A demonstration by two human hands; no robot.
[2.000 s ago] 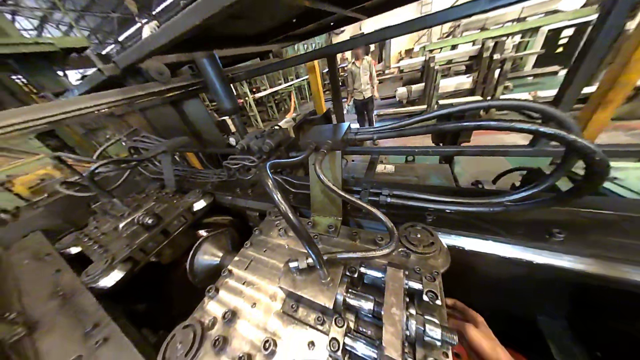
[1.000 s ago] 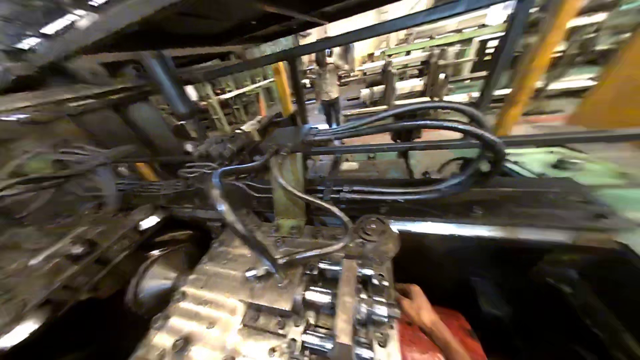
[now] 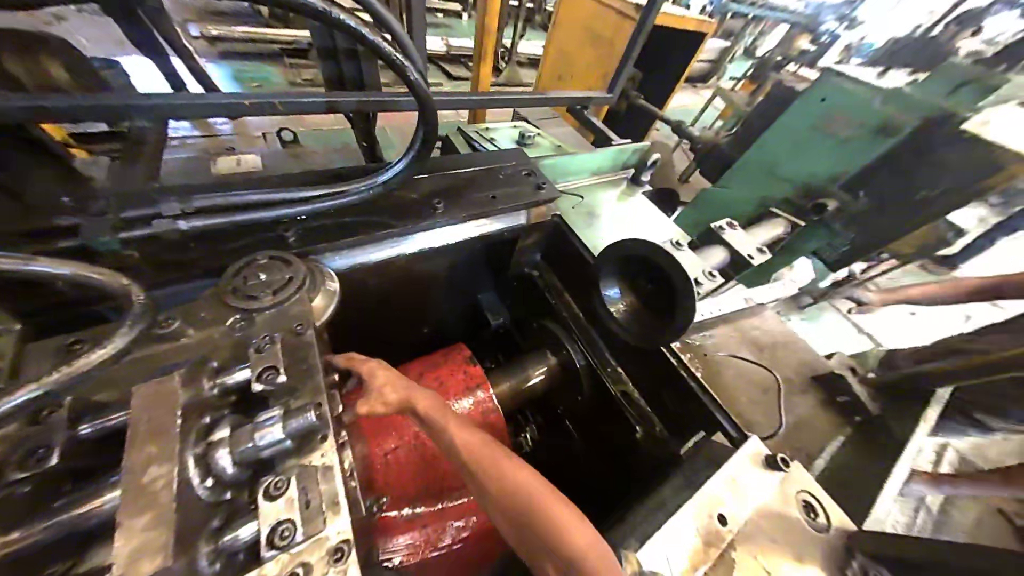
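Observation:
My right hand (image 3: 368,388) reaches in from the bottom, its fingers at the right edge of an oily steel machine block (image 3: 152,456) with bolts and shiny rods. Part of the fingertips is hidden at that edge, so whether they grip it is unclear. Below the hand and wrist is a red metal cylinder (image 3: 432,480), with a steel shaft (image 3: 524,380) running from its right end into a dark frame. Just above the hand, a round slotted cap (image 3: 264,280) sits on the block's corner. My left hand is out of view.
A black cup-shaped part (image 3: 646,294) stands by the frame's right wall. Black hoses (image 3: 424,120) loop at upper left. A steel plate (image 3: 744,512) with bolts lies lower right. Another person's forearm (image 3: 944,292) extends in at right, near green machinery (image 3: 816,160).
The view has swung far to the right, bringing in the black cup-shaped part and green machinery. My right hand stays by the right side of the steel block; more of the forearm and red cylinder shows.

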